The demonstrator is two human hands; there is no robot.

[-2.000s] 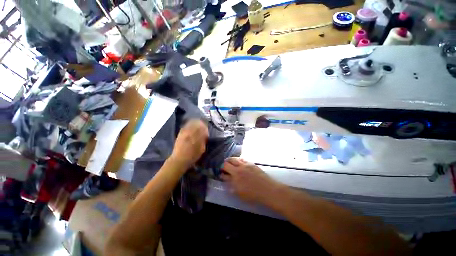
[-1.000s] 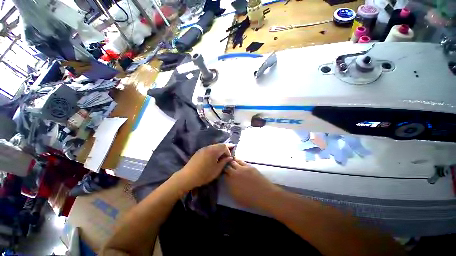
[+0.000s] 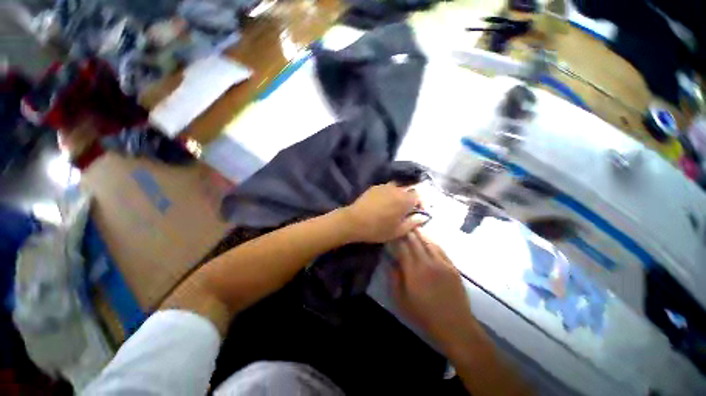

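Note:
The dark grey garment piece (image 3: pixel 333 166) lies bunched left of the needle area, with its lower part hanging over the table's front edge. My left hand (image 3: pixel 385 212) is closed on the cloth near its right edge. My right hand (image 3: pixel 427 271) is beside and just below it, with its fingertips close to the left fingertips on the cloth edge; its hold is partly hidden. The presser foot and needle area (image 3: pixel 476 213) is blurred, to the right of my hands. The white sewing machine head (image 3: pixel 596 162) runs to the right.
Light blue scraps (image 3: pixel 569 290) lie on the machine bed at right. A white paper sheet (image 3: pixel 200 91) lies on the brown table at upper left. A cardboard box (image 3: pixel 143 224) stands at left below it. A blue round reel (image 3: pixel 663 121) is at upper right.
The view has turned and blurred, so the machine now slants down to the right. My hands stay together on the cloth and now show away from the needle, towards the front left.

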